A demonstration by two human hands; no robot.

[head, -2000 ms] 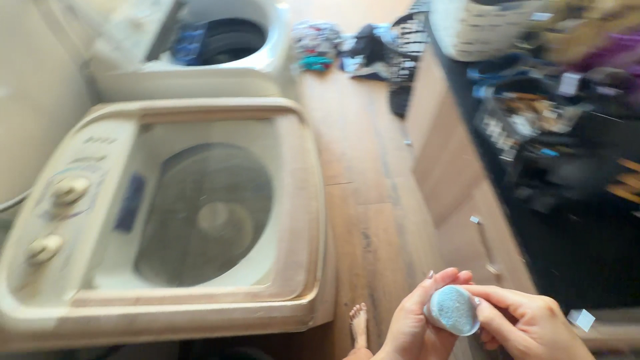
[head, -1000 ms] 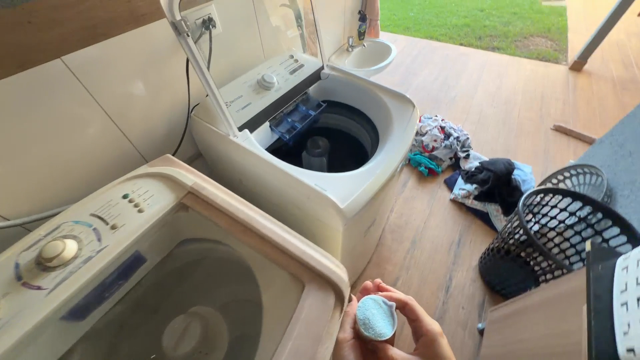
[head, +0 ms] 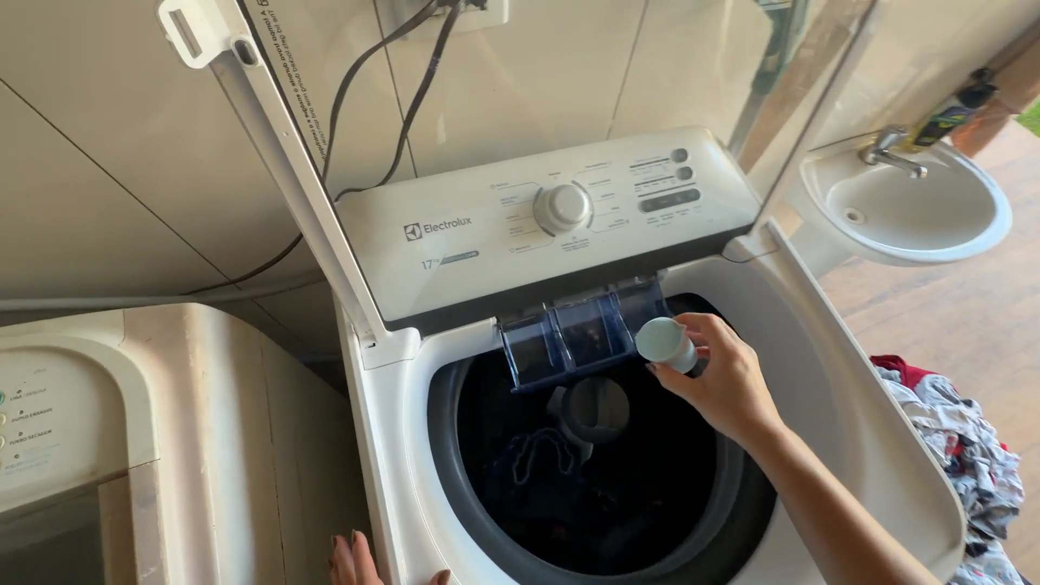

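Observation:
My right hand (head: 723,382) grips a small measuring cup (head: 666,343) of pale blue powder. It holds the cup just right of the blue translucent dispenser drawer (head: 569,333), over the open tub of a white Electrolux top-load washing machine (head: 829,422). Dark clothes (head: 536,471) lie in the drum around the central agitator (head: 595,409). At the bottom edge, my left hand (head: 357,561) is partly in view at the machine's front left rim, with only its fingers showing and nothing seen in it.
The raised transparent lid (head: 301,179) stands at the back. An older washing machine (head: 211,406) is at the left, a white washbasin (head: 902,203) with a tap at the right. A clothes pile (head: 959,447) lies on the wooden floor at the right. Black cables (head: 414,97) hang on the wall.
My right hand has carried the cup over the Electrolux machine's open tub. My left hand has parted from the cup, which both hands were at earlier. The view has swung to this machine.

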